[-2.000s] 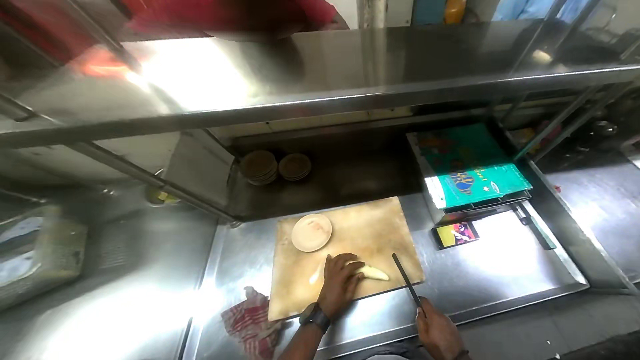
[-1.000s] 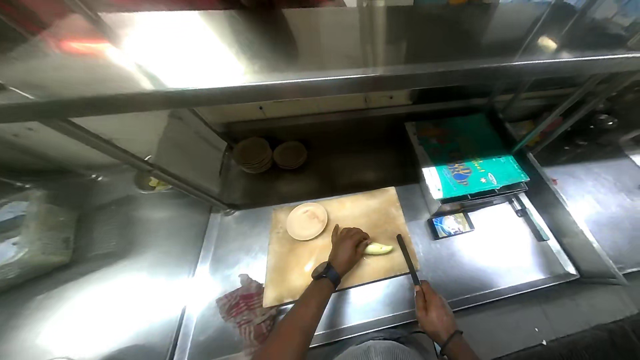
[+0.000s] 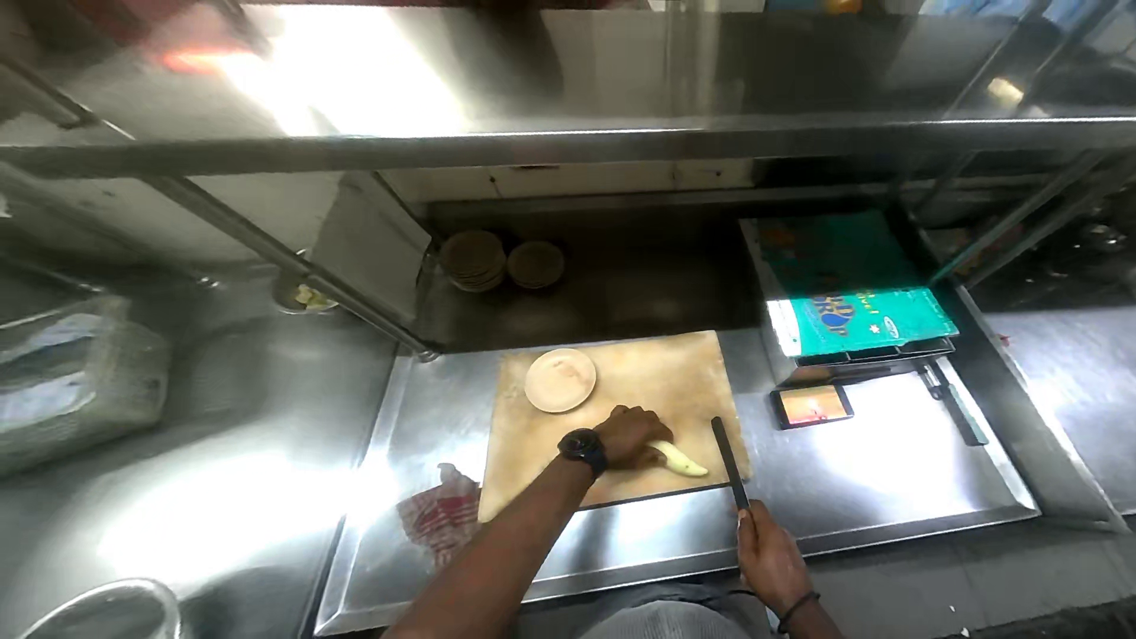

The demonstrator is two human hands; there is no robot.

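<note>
My left hand (image 3: pixel 634 437), with a dark watch on its wrist, is closed around one end of a pale, peeled, elongated piece of food (image 3: pixel 682 461) lying near the front edge of a worn cutting board (image 3: pixel 657 382). What exactly the food is, I cannot tell. My right hand (image 3: pixel 770 552) grips the handle of a knife (image 3: pixel 729 460), whose dark blade points away from me over the board's right edge, apart from the food. A small round plate (image 3: pixel 560 380) rests on the board's back left part.
A red and white cloth (image 3: pixel 442 515) lies left of the board. To the right are a phone (image 3: pixel 812 406), a second knife (image 3: pixel 962 413) and a green carton (image 3: pixel 861 315). Stacked plates (image 3: pixel 472 259) stand behind, below a steel shelf (image 3: pixel 568 146) that spans the view.
My left hand has turned and closed over the food, where two seconds ago its fingers were more spread. The knife stays in my right hand near the board's right edge.
</note>
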